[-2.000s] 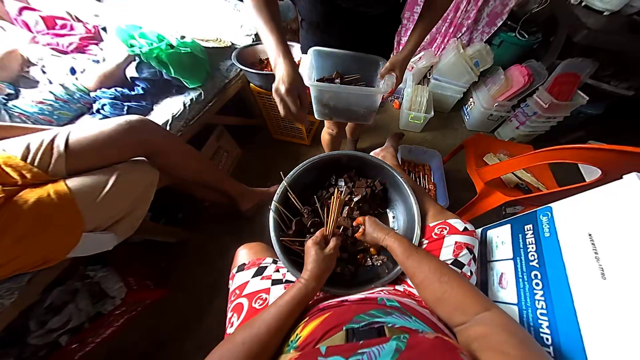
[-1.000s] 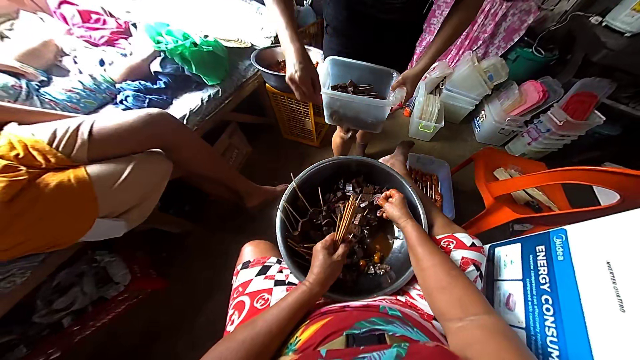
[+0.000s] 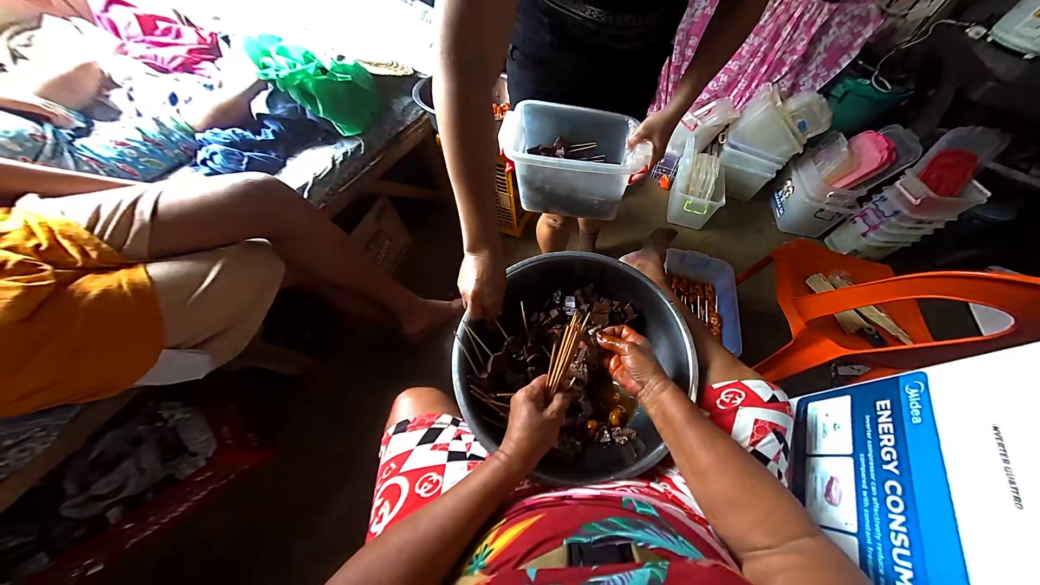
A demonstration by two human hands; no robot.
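A large dark basin [image 3: 678, 349] rests on my lap, holding dark cubes of food [image 3: 581, 305] in some liquid. My left hand [image 3: 532, 418] grips a bundle of thin wooden skewers [image 3: 566, 353] that points upward over the basin. Just right of the bundle, my right hand [image 3: 630, 357] is wet with sauce, its thumb and fingers pinched near a dark piece; whether it holds that piece is unclear. Skewers with dark pieces [image 3: 487, 353] lean at the basin's left side, by another person's hand [image 3: 482, 284].
Beyond the basin that person holds a clear plastic container [image 3: 569, 183] with skewers. Blue tray [image 3: 725, 301] of skewered food sits on the floor. Orange chair [image 3: 894, 296] and a large printed box [image 3: 918, 479] are at right; stacked containers [image 3: 812, 203] behind. A seated person's leg [image 3: 309, 236] is left.
The other person's hand has come down from beside the clear container to the basin's left rim. My left hand still holds the skewer bundle; my right hand has moved closer to it.
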